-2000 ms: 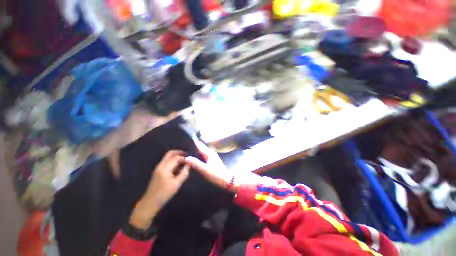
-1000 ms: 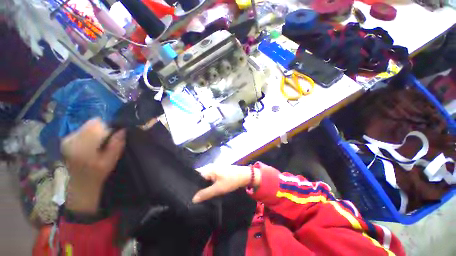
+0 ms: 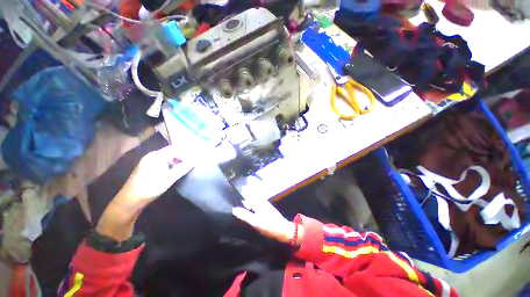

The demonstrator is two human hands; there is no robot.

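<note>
Black fabric point(image 3: 174, 238) lies across my lap and up to the near end of the overlock machine point(image 3: 250, 75); a part of it shines pale grey under the lamp. My left hand point(image 3: 152, 174) rests on the fabric's upper left part, bright and washed out, close to the machine's front. My right hand point(image 3: 266, 221) lies at the fabric's right edge, just below the table corner, thumb and fingers on the cloth. The presser foot area is washed out by glare, so I cannot tell whether the fabric is under it.
Yellow-handled scissors point(image 3: 351, 98) and a black phone point(image 3: 380, 78) lie right of the machine, beside a blue holder point(image 3: 326, 49). A dark fabric bundle point(image 3: 424, 58) is beyond. A blue basket point(image 3: 465, 264) with brown cloth stands lower right. A blue plastic bag point(image 3: 52, 127) is at left.
My left hand has come down from its raised position at left to the fabric near the machine. The fabric, bunched before, now lies flatter. My right hand stays near the table corner.
</note>
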